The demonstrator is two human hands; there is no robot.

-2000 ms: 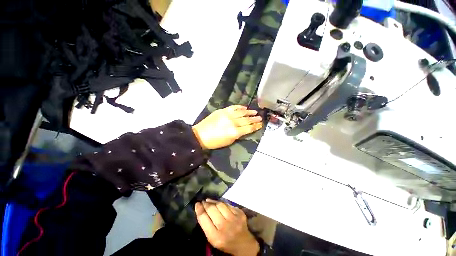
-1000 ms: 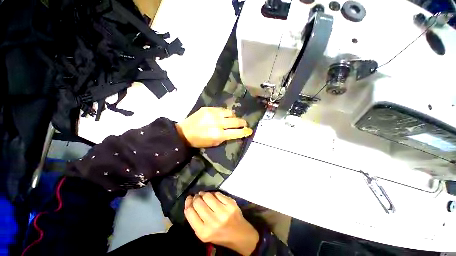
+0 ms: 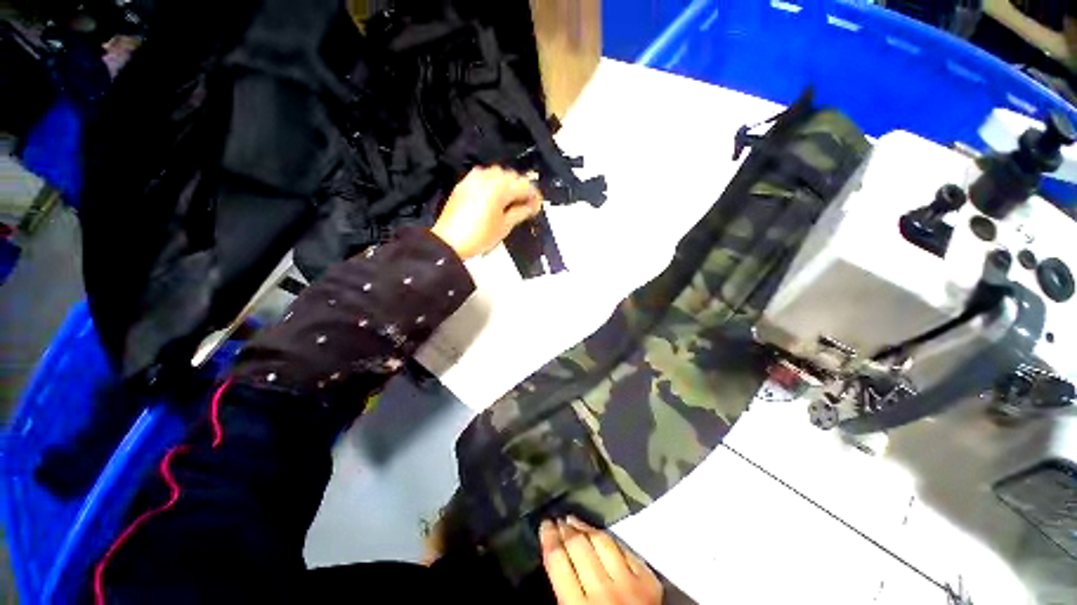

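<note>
The camouflage panel (image 3: 661, 390) lies curved across the white table, left of the sewing machine head (image 3: 862, 248), its lower end over the front edge. The presser foot area (image 3: 827, 396) shows beside the panel; the two look apart. My left hand (image 3: 487, 210) is at the right side of the black strap pile (image 3: 402, 118), fingers curled over a short strap (image 3: 537, 251); whether it grips the strap is unclear. My right hand (image 3: 596, 565), cut off by the bottom edge, holds the panel's near end, thumb hidden.
A large blue bin (image 3: 827, 47) stands behind the table and another blue bin (image 3: 59, 437) is at the left. A brown cardboard piece (image 3: 569, 47) stands behind the strap pile. A dark control panel (image 3: 1045, 502) is at the right edge. Part of a person's arm (image 3: 1027, 26) shows top right.
My left hand has left the panel beside the needle and reached up-left to the strap pile. My right hand stays at the panel's near end. The view has swung left, showing more panel.
</note>
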